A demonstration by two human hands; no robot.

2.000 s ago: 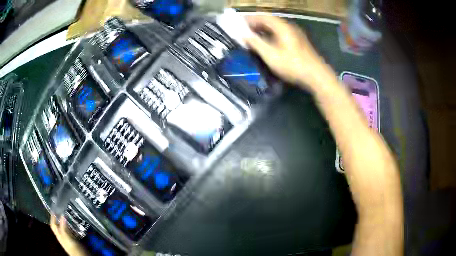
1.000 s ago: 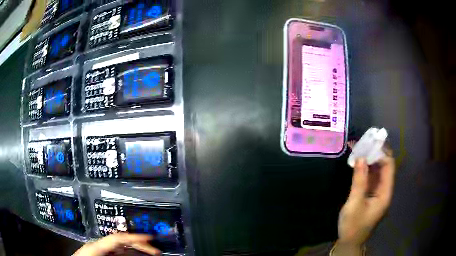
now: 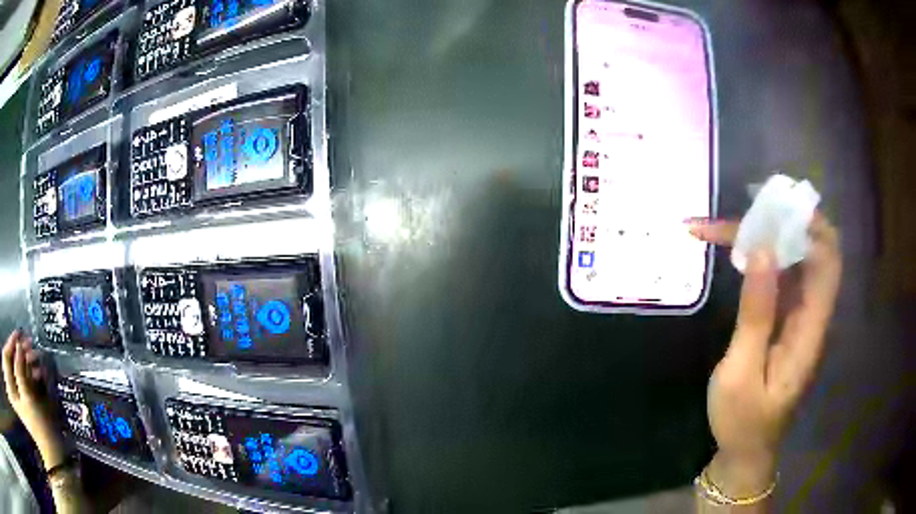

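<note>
My right hand [image 3: 768,341] pinches a crumpled white wiping cloth [image 3: 776,223] at the right. One of its fingers reaches over the right edge of the worker's own smartphone [image 3: 641,161], whose screen shows a pink and white list. My left hand [image 3: 27,387] is at the far left edge, its fingers by the near left corner of the blister tray [image 3: 344,301]; whether they touch it is unclear. The clear tray holds two rows of black keypad phones [image 3: 241,316], with white-marked keys on the left half and blue print on the screens.
The smartphone and tray lie on a dark green bench mat [image 3: 452,381]. Glare shows on the mat between them. The bench edge curves down the right side. A pale sleeve [image 3: 12,487] shows at the lower left corner.
The smartphone's screen has changed to a list. My right hand with the cloth has moved up, a finger now over the screen. My left hand has moved left, off the near phone.
</note>
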